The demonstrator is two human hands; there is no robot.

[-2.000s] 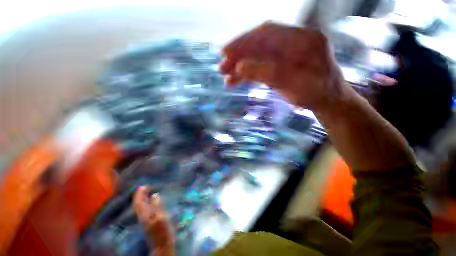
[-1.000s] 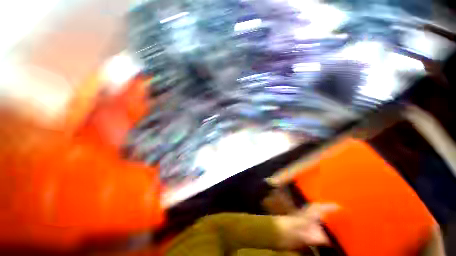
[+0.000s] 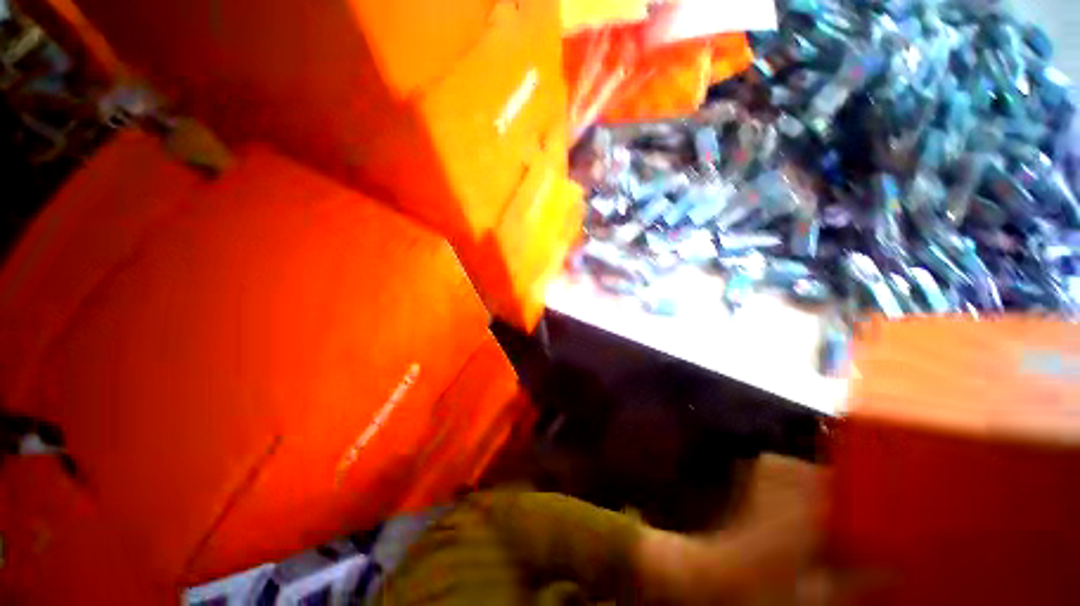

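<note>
A closed orange box (image 3: 947, 509) is at the lower right, cut off by the picture's edge. My left hand (image 3: 770, 533) is blurred. It comes in from the bottom middle in an olive sleeve and lies against the box's left side, with its fingertips hidden or unclear. My right hand is not in view. The box is beside the front edge of a white-topped table (image 3: 711, 314). Small bagged units (image 3: 876, 154) are heaped on the table.
Large orange boxes (image 3: 272, 331) fill the left side, with another orange panel (image 3: 497, 107) above them. Folded orange pieces (image 3: 669, 77) lie left of the heap. Pale, dark-marked packed items (image 3: 314, 580) show at the bottom left.
The view has swung left, so the heap has shifted right and the orange boxes fill the left. My left hand is still at an orange box, now lower right. My right arm has left the view.
</note>
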